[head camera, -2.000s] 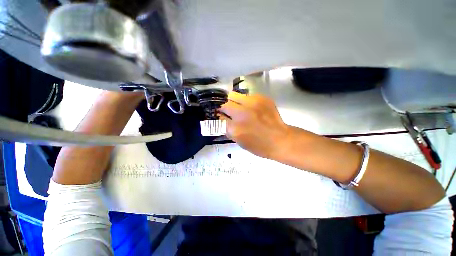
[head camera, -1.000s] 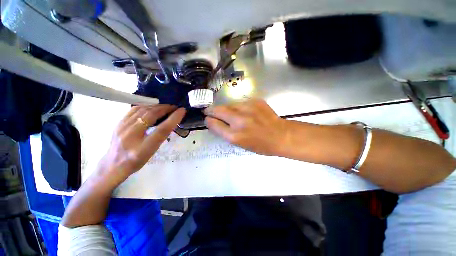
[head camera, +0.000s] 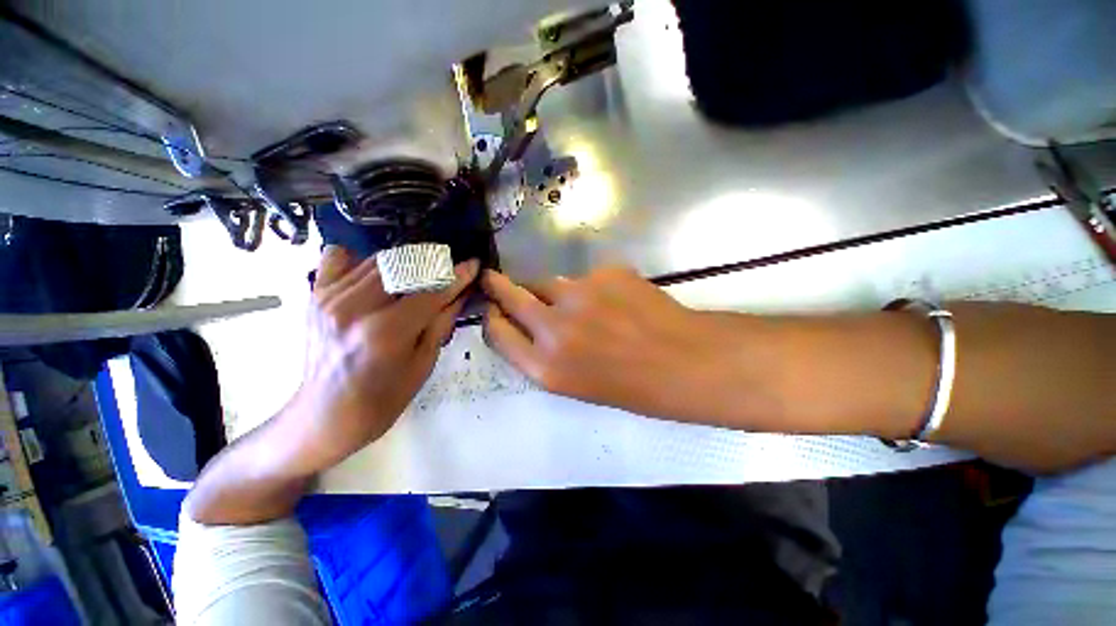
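Note:
The black fabric workpiece (head camera: 471, 232) lies on the machine bed, left of the lit needle plate (head camera: 557, 181), mostly hidden by my hands and the discs. My left hand (head camera: 373, 355) is on it from the left, fingertips at its near edge, partly behind the white ribbed knob (head camera: 416, 268). My right hand (head camera: 587, 330) pinches its near right edge; the fingertips of both hands nearly touch. The presser foot area (head camera: 502, 153) is just beyond the workpiece.
Dark tension discs (head camera: 392, 196) and wire thread guides (head camera: 263, 208) hang above my left hand. A black pad (head camera: 820, 55) lies under the machine arm. Red-handled snips (head camera: 1093, 220) are at the right edge. Black pieces (head camera: 178, 397) lie at the table's left; a blue crate (head camera: 379, 563) is below.
The view has shifted closer to the needle area. My left hand, earlier behind the machine parts at far left, has come to the workpiece's near edge. My right hand stays at its right edge.

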